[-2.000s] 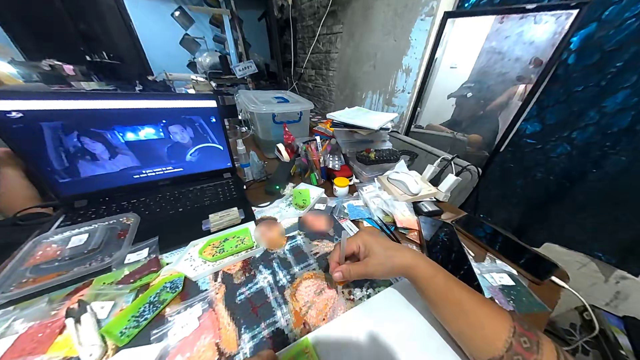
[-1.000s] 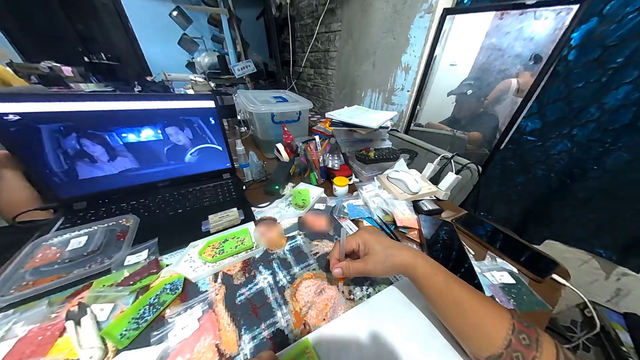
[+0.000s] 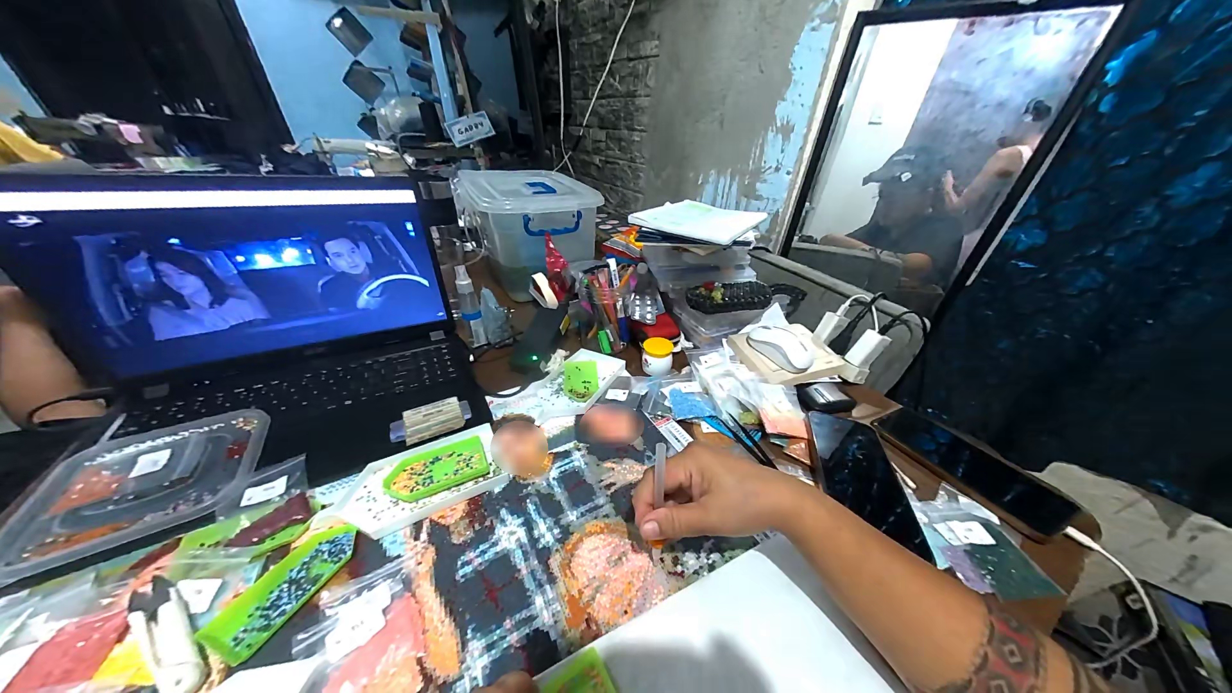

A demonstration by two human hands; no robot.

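My right hand (image 3: 707,491) pinches a thin translucent pen-like applicator (image 3: 659,474), its tip down on the diamond painting canvas (image 3: 510,568), beside a patch of pink and orange drills. At the bottom edge, only fingertips of my left hand (image 3: 510,682) show, against a green bead tray (image 3: 580,674); its grip is hidden. A white sheet (image 3: 751,626) covers the near part of the canvas. Further left, a green tray of mixed drills (image 3: 438,469) lies on a white holder, and a long green tray with dark drills (image 3: 279,592) rests among small plastic bags.
A laptop (image 3: 289,375) stands at the left behind a clear plastic container (image 3: 135,491). Behind the canvas are a yellow-lidded jar (image 3: 657,356), a pen cup and bags of drills (image 3: 751,385). Two phones (image 3: 982,472) lie right of my forearm. A mirror shows people.
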